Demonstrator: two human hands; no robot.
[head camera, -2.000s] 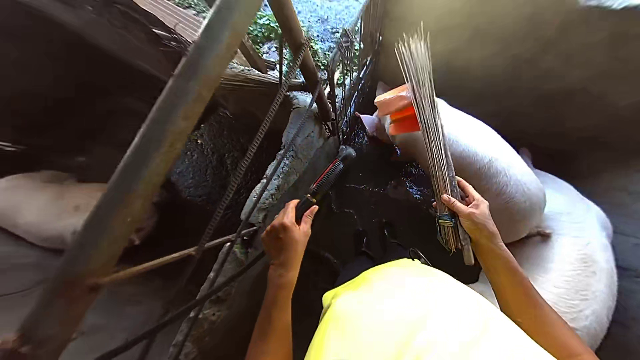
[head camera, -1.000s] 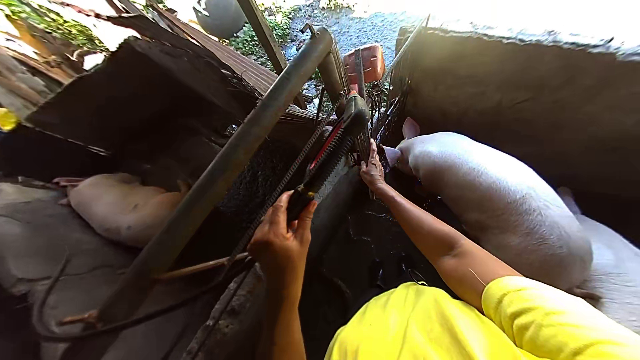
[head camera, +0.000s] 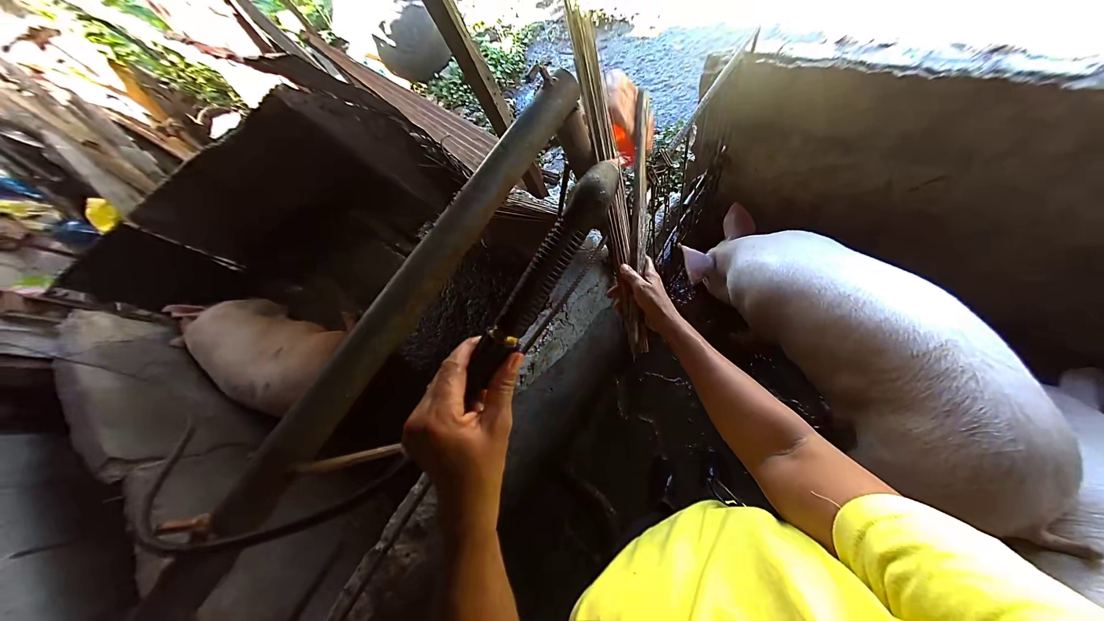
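My left hand (head camera: 466, 414) grips the lower end of a black brush-like tool (head camera: 552, 250), with a ridged upper part and a rounded tip, slanting up to the right. My right hand (head camera: 645, 297), arm stretched forward, is closed around a bundle of thin sticks, a stick broom (head camera: 597, 129), held upright over the low concrete wall. Behind the sticks shows an orange plastic object (head camera: 623, 121), partly hidden; whether my right hand also holds it I cannot tell. To the right of my right hand a large pale pig (head camera: 888, 371) lies with its head toward the wall.
A thick metal pipe (head camera: 388, 310) slants across the left side, with a dark hose (head camera: 259, 536) near its foot. Beyond it a smaller pig (head camera: 259, 354) lies on concrete slabs. A tall concrete wall (head camera: 897, 164) bounds the right pen, whose dark floor (head camera: 664, 414) looks wet.
My right hand, near the pen floor with the broom two seconds ago, has moved forward to the low wall. The broom's sticks now stand higher in view. The view has shifted.
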